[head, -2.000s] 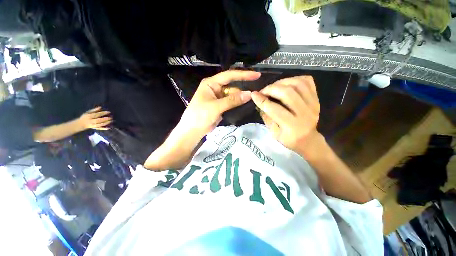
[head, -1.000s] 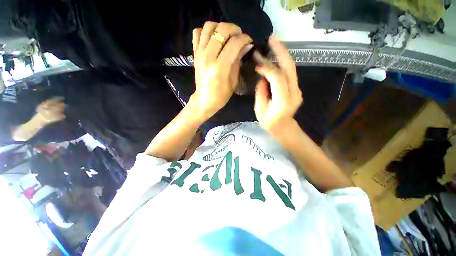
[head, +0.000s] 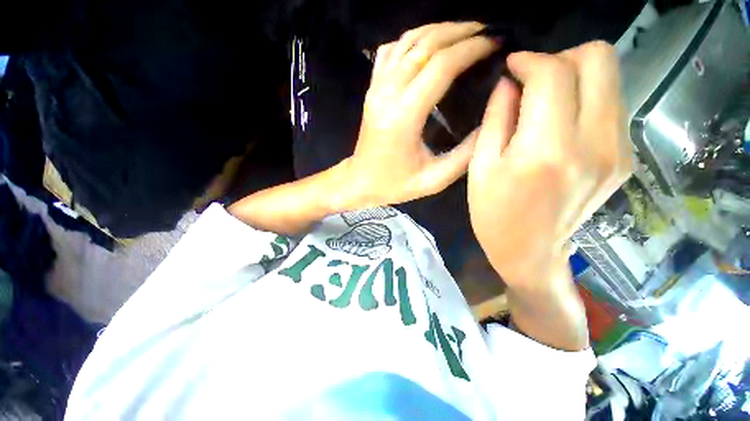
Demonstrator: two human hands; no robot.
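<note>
The black garment (head: 329, 33) fills the top and middle of the view as a dark heap. My left hand (head: 403, 107) is at centre, its fingertips on dark cloth near the top. My right hand (head: 551, 156) is just right of it with bent fingers, its fingertips close to the left ones at a fold of the black cloth. The thumb of my left hand reaches towards the right hand. Dark cloth shows between the hands. The exact pinch is hard to see against the black.
A shiny metal machine body (head: 678, 123) stands at the upper right, with a patterned table edge (head: 608, 263) below it. More dark cloth (head: 123, 148) hangs at the left above a pale surface (head: 123, 267). Blurred bright clutter (head: 699, 337) lies at the lower right.
The view has turned, so the machine body now shows at right and the cardboard box and other person's hand are gone. Both hands are larger in view, with black cloth between them.
</note>
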